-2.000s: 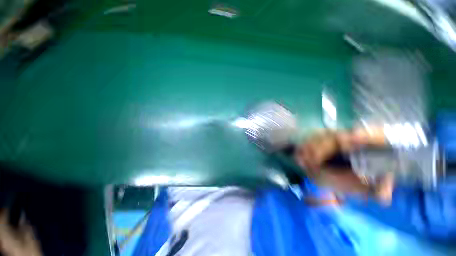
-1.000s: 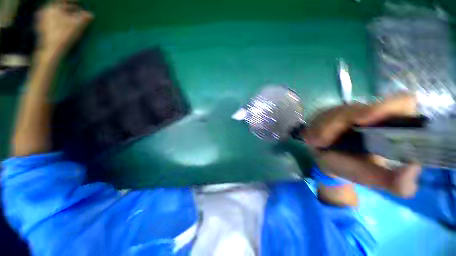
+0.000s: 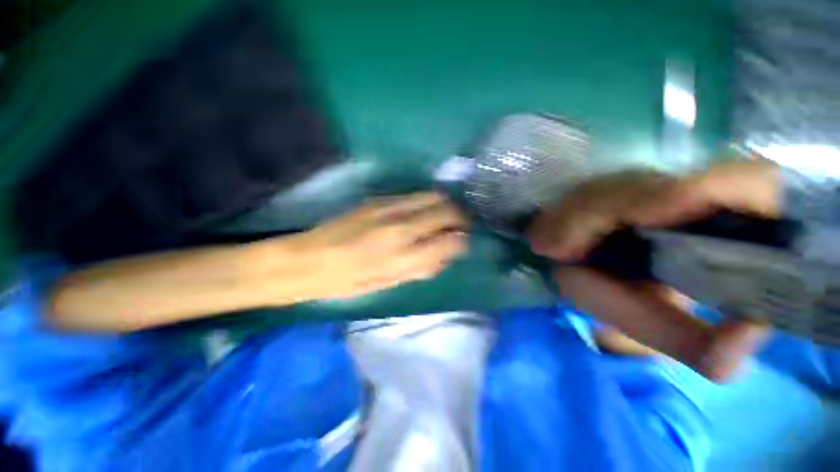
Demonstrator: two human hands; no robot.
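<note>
My right hand (image 3: 635, 230) is wrapped around the electric screwdriver (image 3: 728, 267), its black front end toward the plate and its pale grey labelled body to the right. My left hand (image 3: 396, 241) is at the centre, fingers curled together near the plate's lower left. Blur hides whether its fingertips hold anything. The round silver-grey screw plate (image 3: 531, 161) lies on the green bench between and beyond the hands. A small pale tab (image 3: 454, 170) touches its left edge.
The black compartment tray (image 3: 184, 138) lies tilted at left, beyond my left forearm. The silvery tweezers (image 3: 680, 101) lie right of the plate. A clear blister tray (image 3: 797, 83) is at far right. The green bench top (image 3: 414, 64) extends beyond the plate. Everything is motion-blurred.
My left hand has come from the far upper left to the centre beside the plate. My right hand still holds the screwdriver. The view has shifted, with the black tray coming into sight.
</note>
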